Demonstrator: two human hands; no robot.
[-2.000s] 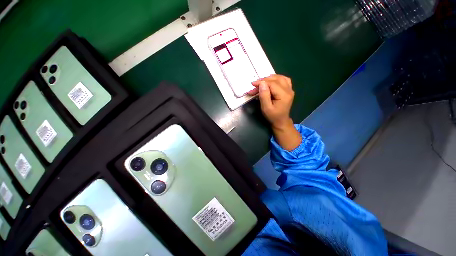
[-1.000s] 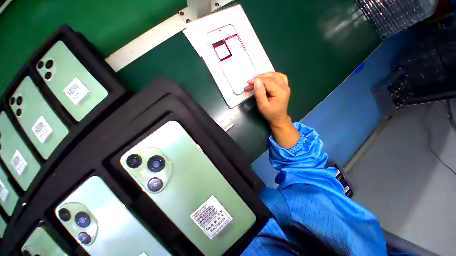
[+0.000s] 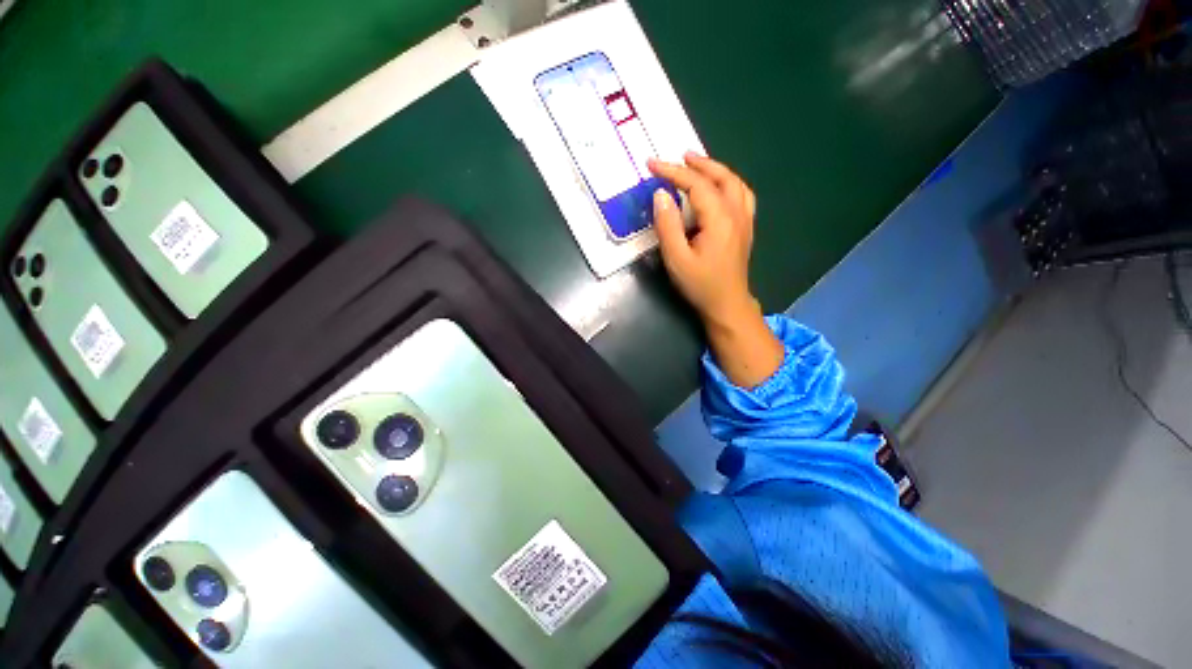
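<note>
My right hand (image 3: 710, 235) is bare, in a blue sleeve, over the lower end of a lit phone (image 3: 595, 144). Its fingers are apart and it holds nothing; whether a fingertip touches the screen is unclear. The screen shows a pale picture with a blue lower part and a small dark-red square outline. The phone lies on a white pad (image 3: 529, 123). A mint-green smartphone (image 3: 510, 471) lies back up in the near black tray (image 3: 392, 248), three dark lenses at its upper left and a white label at its lower end. My left hand is not in view.
Another black tray (image 3: 281, 203) with several green phones lies beyond, at left. A pale metal rail (image 3: 366, 107) crosses the dark green bench (image 3: 797, 79). Stacked clear plastic items (image 3: 1039, 39) stand at upper right. Grey floor (image 3: 1059, 444) shows at right.
The lit phone's screen has changed from mostly white to a picture with blue at the bottom. My right hand's fingers have spread and shifted slightly up. The whole view has shifted slightly.
</note>
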